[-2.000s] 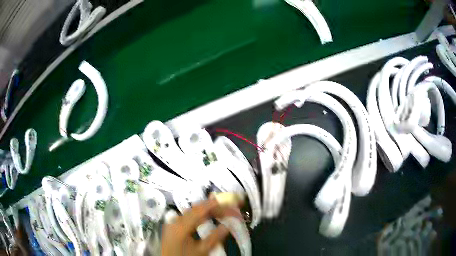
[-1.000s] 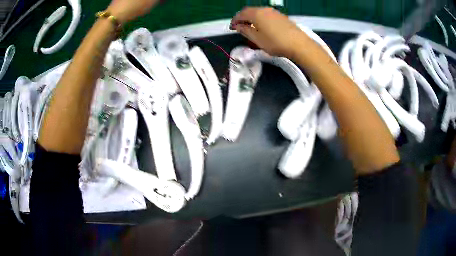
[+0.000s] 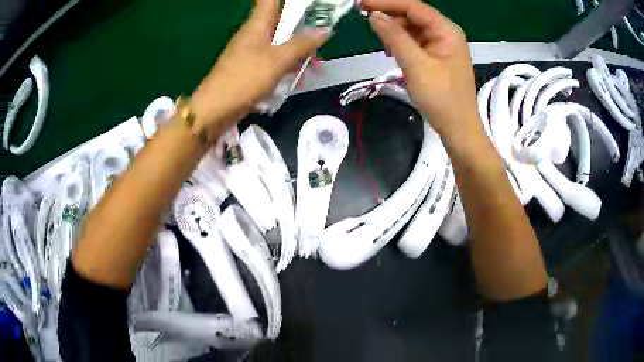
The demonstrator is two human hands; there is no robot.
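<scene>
My left hand [image 3: 258, 67] is at the top centre, closed around a white housing half [image 3: 288, 25] with a green circuit board [image 3: 321, 14] in it. The piece is partly cut off by the top edge. My right hand [image 3: 424, 42] is just right of it, thumb and finger pinched at a tiny pale end [image 3: 362, 7], perhaps a wire connector, beside the board. Below, a housing half [image 3: 323, 141] with a round seat and a board lies on the dark bench. A curved arm [image 3: 381, 226] lies right of it, with red wires [image 3: 361, 134] nearby.
White shells with boards [image 3: 70, 191] are piled at left. A vented shell [image 3: 198, 215] lies below my left forearm. A bundle of arms [image 3: 544, 134] lies at right. The green belt [image 3: 141, 49] runs behind the pale rail [image 3: 494, 53], with a curved piece [image 3: 42, 99] on it.
My hands have come together at the top centre, the left now holding a housing half with a board. A curved arm now lies nearer the bench middle.
</scene>
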